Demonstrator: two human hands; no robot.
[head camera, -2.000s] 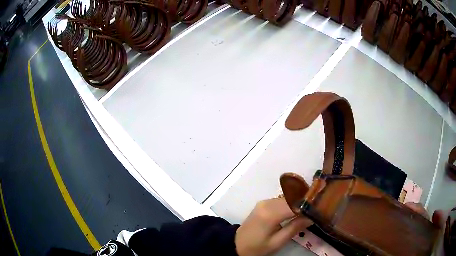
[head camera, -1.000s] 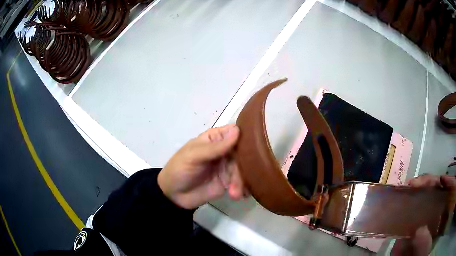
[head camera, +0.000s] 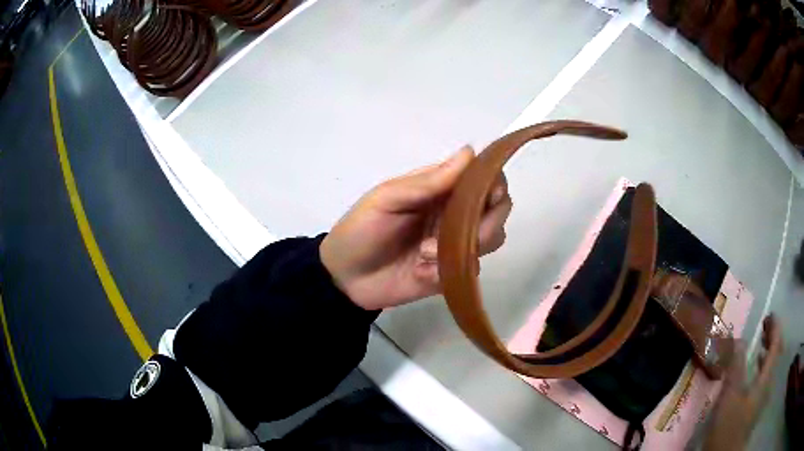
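My left hand (head camera: 419, 233) holds a brown C-shaped headband (head camera: 467, 286) by its left side, thumb and fingers around the band. The headband's open ends point right, and a dark strip shows inside its lower part. The brown see-through applicator box (head camera: 696, 317) is on the black pad (head camera: 586, 304), partly blurred. My right hand (head camera: 740, 396) is at the lower right by the box's near end, blurred, its fingers spread and apart from the box's main body. The pink card (head camera: 606, 426) shows under the pad.
Rows of brown headbands stand at the table's upper left (head camera: 167, 48) and upper right (head camera: 749, 57). A tan strip (head camera: 677, 407) lies on the pink card. The pad's small black loop (head camera: 633, 435) is at its near corner. The dark floor (head camera: 106, 203) with yellow lines is left.
The headband has come away from the applicator's roller end and is raised in my left hand. The box has moved from my right hand down onto the black pad, and my right hand has opened.
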